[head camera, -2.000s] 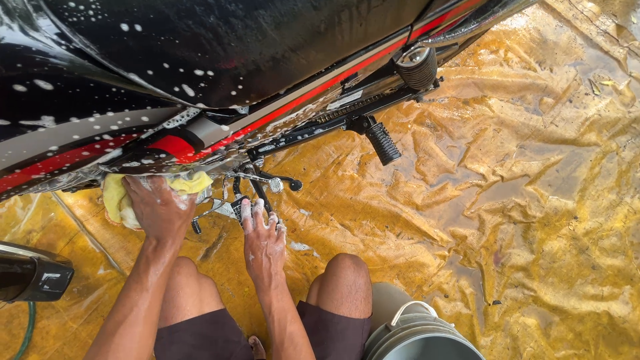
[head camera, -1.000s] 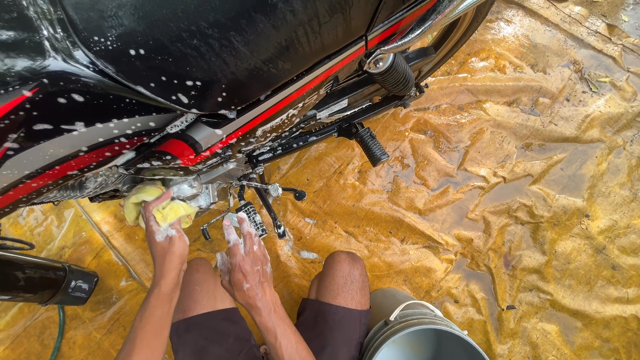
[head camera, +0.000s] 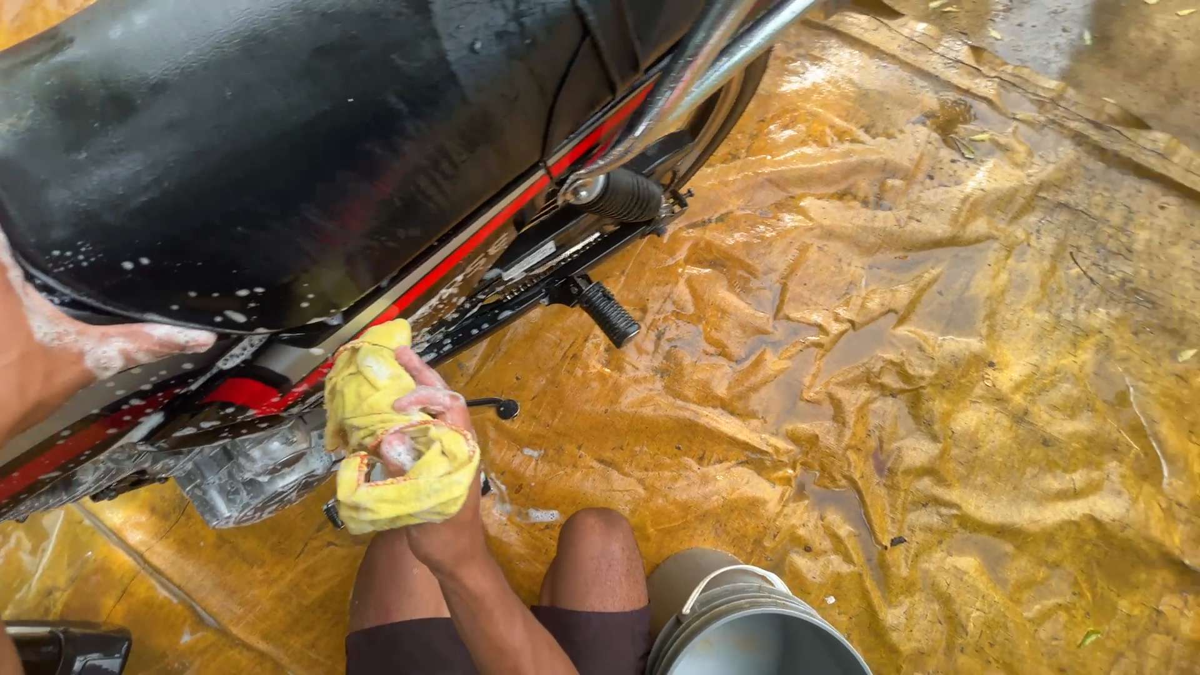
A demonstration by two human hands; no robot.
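Observation:
My right hand (head camera: pixel 436 417) is closed around a bunched yellow cloth (head camera: pixel 403 492), in front of the motorcycle's red-striped side panel and above the engine casing (head camera: pixel 258 469). Suds whiten its fingers. At the left edge, my left hand (head camera: pixel 122 347), also soapy, reaches across the bodywork by the front lower edge of the black motorcycle seat (head camera: pixel 281 178). Its fingers are extended and no object shows in it; part of it is out of frame. Foam spots dot the seat edge and the panels. A black rubber footrest (head camera: pixel 607 312) sticks out to the right of the cloth.
A grey bucket (head camera: pixel 670 623) with a white handle stands beside my right knee. Wrinkled, wet yellow tarpaulin (head camera: pixel 937 403) covers the ground. A metal grab rail (head camera: pixel 708 80) and rear footrest (head camera: pixel 623 195) project from the bike. A black glossy part (head camera: pixel 75 647) lies at bottom left.
The yellow cloth has passed from my left hand to my right hand. My left hand has moved up and left to the seat's front edge. My right hand has left the foot lever area.

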